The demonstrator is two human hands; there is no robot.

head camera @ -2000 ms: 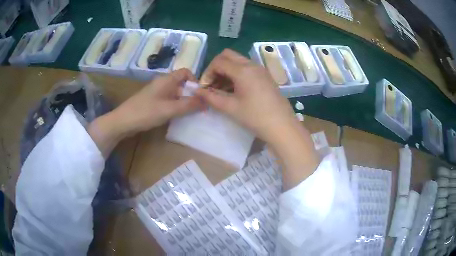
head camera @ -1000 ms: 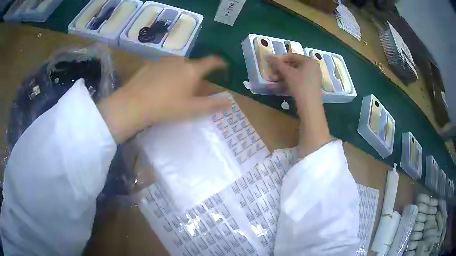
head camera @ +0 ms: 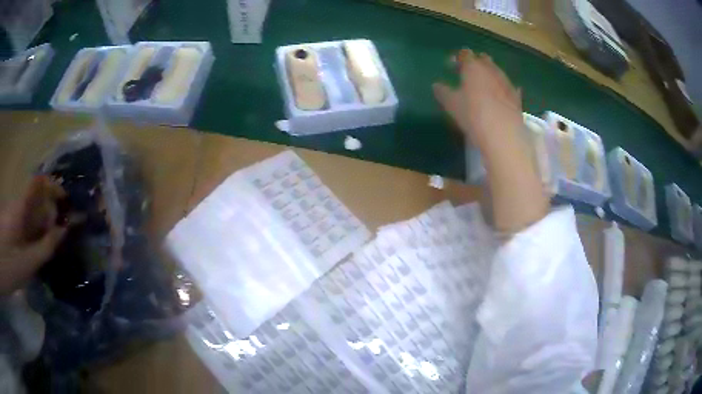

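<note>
My left hand (head camera: pixel 35 231) is at the left edge, at the mouth of the clear plastic bag (head camera: pixel 115 254) of black pieces. Its fingers are curled and blurred; whether they hold a piece I cannot tell. My right hand (head camera: pixel 483 96) is over the green belt with fingers spread and nothing visible in it. Its forearm partly hides a packing tray (head camera: pixel 537 131). Another packing tray (head camera: pixel 336 119) stands left of my right hand, with two cream units and a bluish middle slot. The label sheet (head camera: pixel 254 231) lies on the spare label sheets (head camera: pixel 362 308).
More trays stand on the green belt (head camera: pixel 416 46) at left and right; one at left (head camera: pixel 165 108) holds a black coiled piece. An upright printed card (head camera: pixel 248 19) stands behind. White rolled tubes (head camera: pixel 616 338) lie at right. White scraps (head camera: pixel 352 143) lie by the belt edge.
My left hand has moved from the label sheet to the plastic bag. My right hand has left the tray with the dark round spot and moved right. The trays sit differently in view.
</note>
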